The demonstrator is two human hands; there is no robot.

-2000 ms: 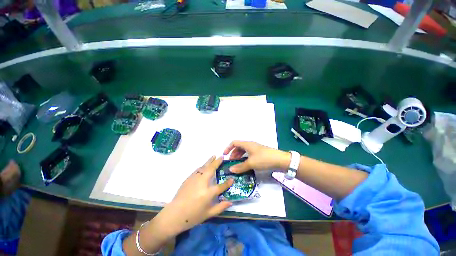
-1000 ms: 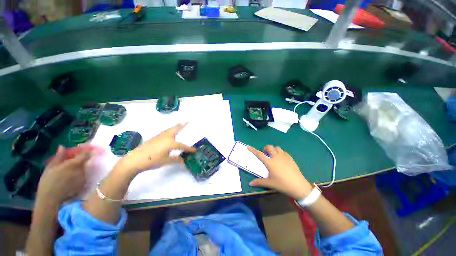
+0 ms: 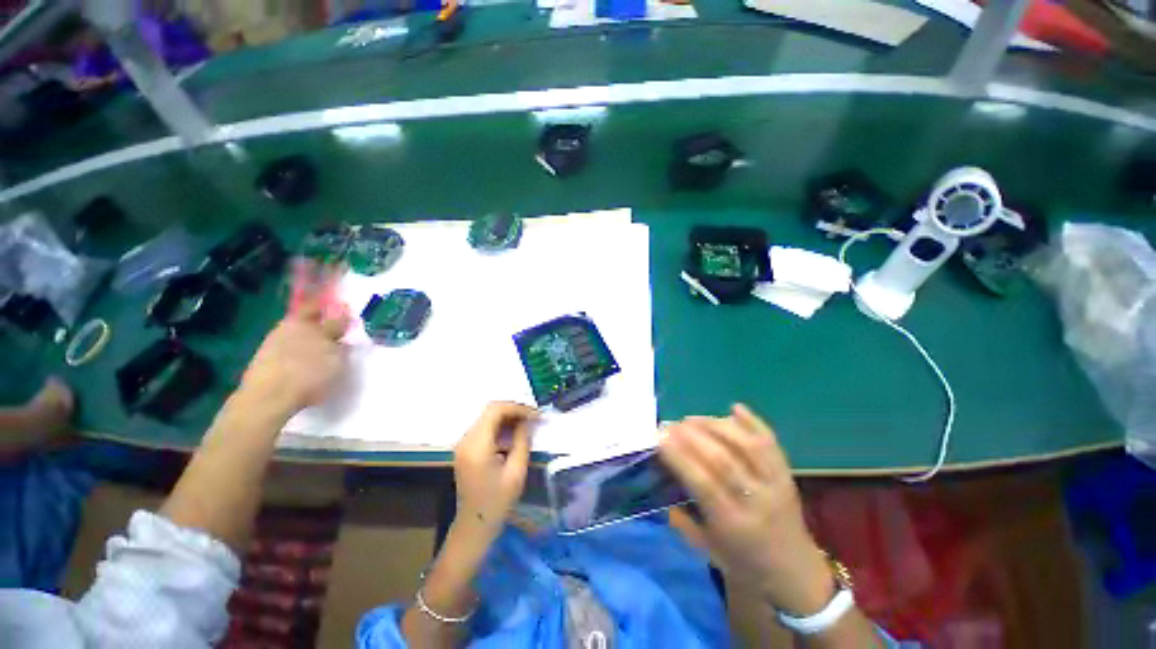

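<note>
My right hand [image 3: 735, 488] holds a smartphone [image 3: 615, 489] by its right end, over the bench's front edge; its dark face is up. My left hand [image 3: 497, 459] is at the sheet's front edge, left of the phone, with thumb and finger close together near a housing's front corner; whether it touches the housing or holds something small is unclear. The square black housing [image 3: 567, 360] with a green board inside lies on the white sheet [image 3: 469, 330].
Another person's hand [image 3: 298, 361] reaches over the sheet's left part with something blurred and pink. Loose boards [image 3: 398, 317] lie on the sheet. Black housings [image 3: 165, 378] stand left, behind and right. A white fan [image 3: 906, 260], its cable and a clear bag [image 3: 1116, 317] are at right.
My right hand has lifted the phone from the bench and moved it to the front edge. My left hand has drawn back from the housing's far side. The other person's hand has reached further in.
</note>
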